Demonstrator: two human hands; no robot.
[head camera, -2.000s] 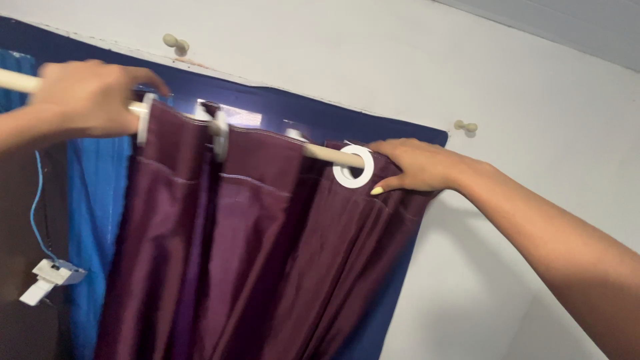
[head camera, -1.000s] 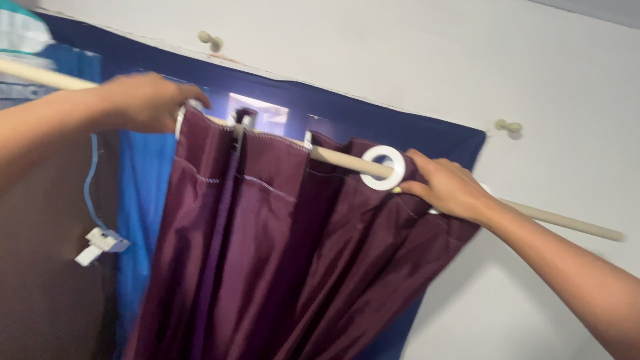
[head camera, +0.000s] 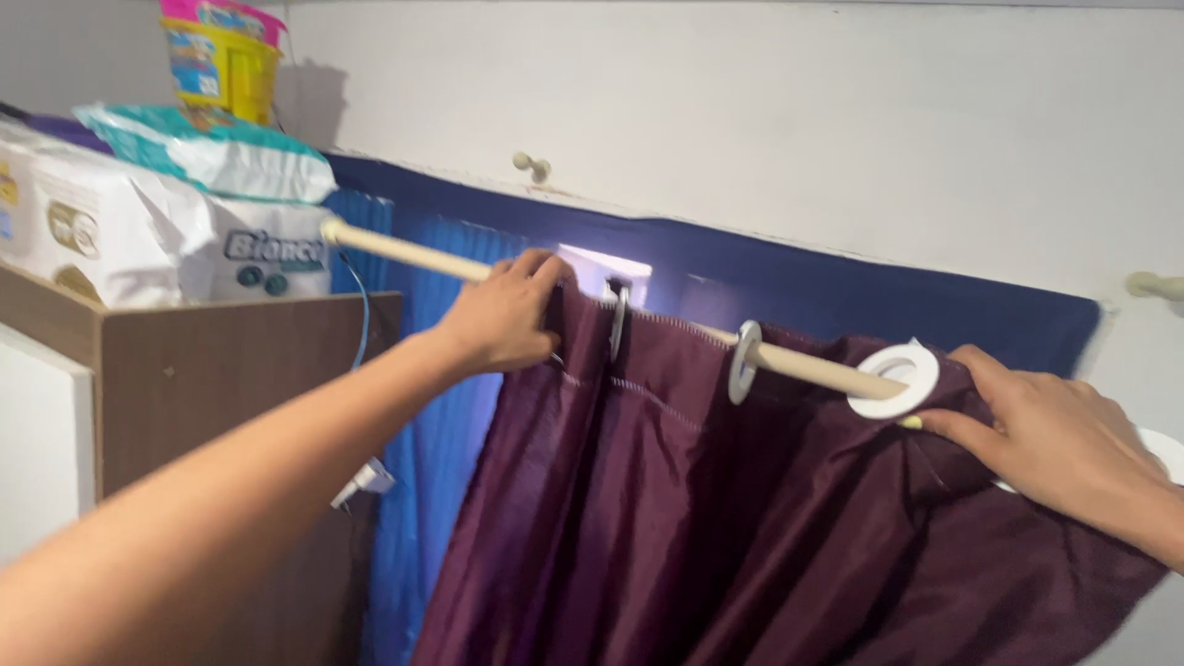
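A dark purple grommet curtain (head camera: 647, 481) hangs from a cream curtain rod (head camera: 407, 252), which slants down to the right. White grommet rings (head camera: 893, 380) line the curtain's top edge, with the rod passing through them. My left hand (head camera: 513, 310) is closed round the rod and the curtain's left top edge. My right hand (head camera: 1054, 435) grips the gathered curtain and rod just right of a ring. The rod's left end, with a round cap, sticks out past my left hand; its right end is hidden or out of view.
Two rod holders, one at the centre (head camera: 532, 167) and one at the right (head camera: 1154, 286), stick out of the white wall. Below them hang a dark blue cloth (head camera: 832, 277) and a blue curtain (head camera: 416, 444). A brown cabinet (head camera: 231, 398) at left bears wrapped packs and a yellow bucket (head camera: 222, 69).
The view has swung left, bringing the cabinet and packs into sight. Both hands keep their hold. The rod's left end now shows, while its right end, seen one second ago, does not.
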